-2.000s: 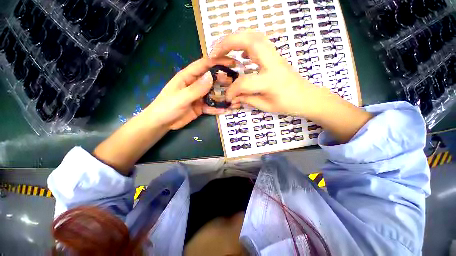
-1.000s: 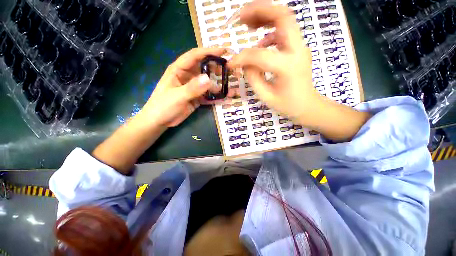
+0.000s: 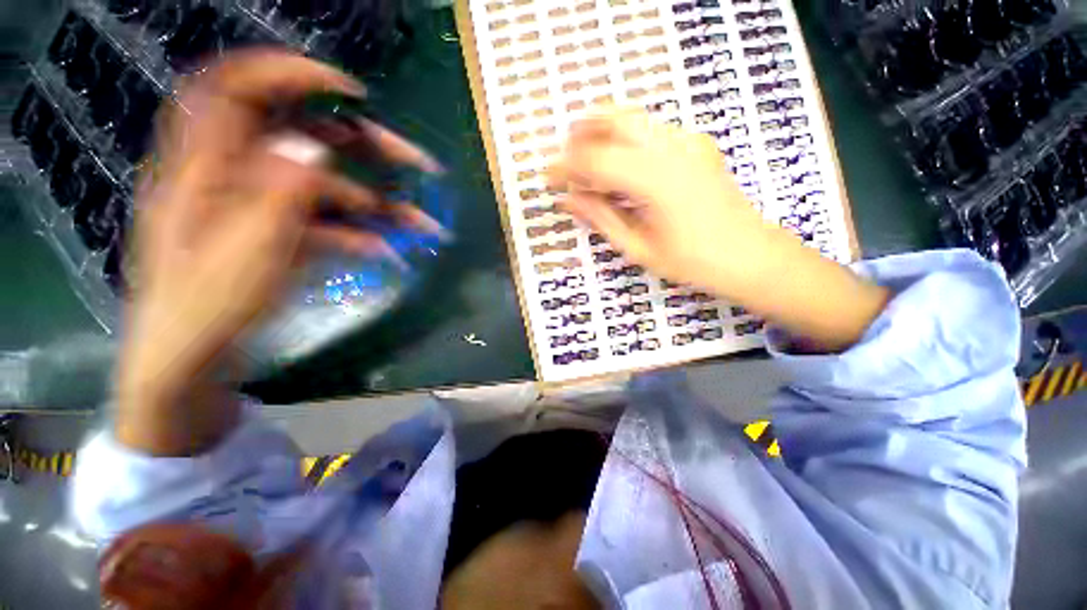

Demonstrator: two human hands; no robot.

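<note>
My left hand [image 3: 238, 179] is strongly blurred over the left part of the bench, in front of the left tray, with its fingers spread. A dark patch shows between its fingers, but I cannot tell whether it is the black frame or the background. My right hand [image 3: 668, 209] is over the middle of the white sheet [image 3: 662, 107], its fingers bent and close together; I cannot tell whether they pinch anything. The sheet holds columns of small die-cut shapes, pale ones at upper left and dark ones at right and bottom.
Clear blister trays with black parts lie at the left [image 3: 72, 143] and right [image 3: 1001, 131]. Blue scraps [image 3: 346, 287] and a small pale scrap [image 3: 473, 340] lie on the dark green bench [image 3: 441, 304]. Yellow-and-black tape [image 3: 1055, 375] marks the grey floor.
My left hand has moved left, away from the sheet, where it held the black frame. My right hand has parted from it, and its fingers are lower over the sheet.
</note>
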